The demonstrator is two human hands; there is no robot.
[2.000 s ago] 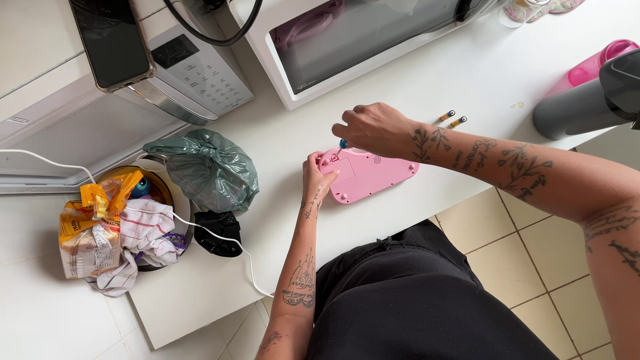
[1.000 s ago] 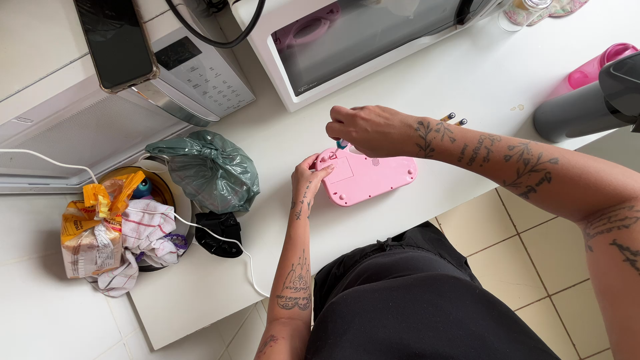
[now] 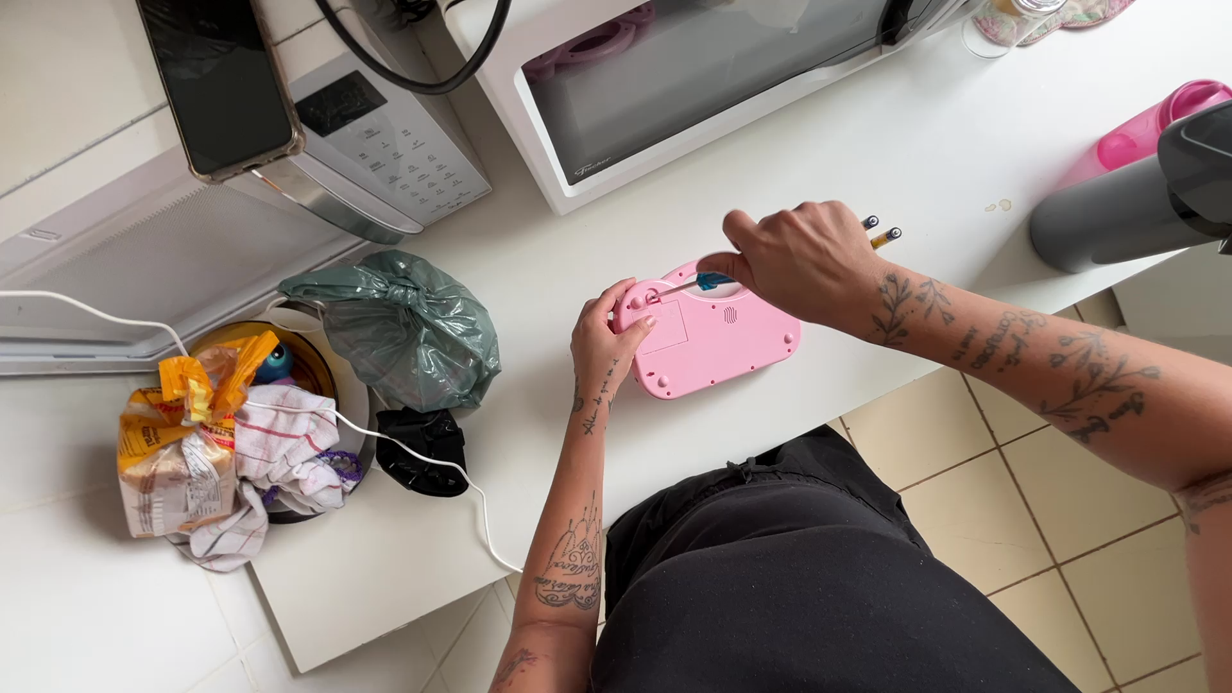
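Observation:
A pink plastic toy case [image 3: 724, 345] with a handle opening lies back side up on the white counter, showing a rectangular battery cover, screw holes and a small speaker grille. My left hand [image 3: 608, 337] grips its left end, with the thumb on top near the cover. In my right hand [image 3: 801, 262] is a screwdriver [image 3: 710, 281] with a blue handle, tilted low, its shaft pointing left to the upper edge of the battery cover. Whether the tip sits in a screw cannot be told. Two batteries [image 3: 884, 237] lie partly hidden behind my right wrist.
A white oven [image 3: 616, 178] stands behind the toy, and a microwave [image 3: 414, 164] with a phone [image 3: 223, 87] on it at the left. Nearby are a green plastic bag [image 3: 419, 332], a bread bag [image 3: 183, 452], a cloth [image 3: 289, 443] and a white cable [image 3: 423, 452]. A grey bottle [image 3: 1107, 226] stands right.
The screwdriver, more upright one second ago, now leans over to the right, and my right hand has moved right and lower. My left hand still holds the toy's left end.

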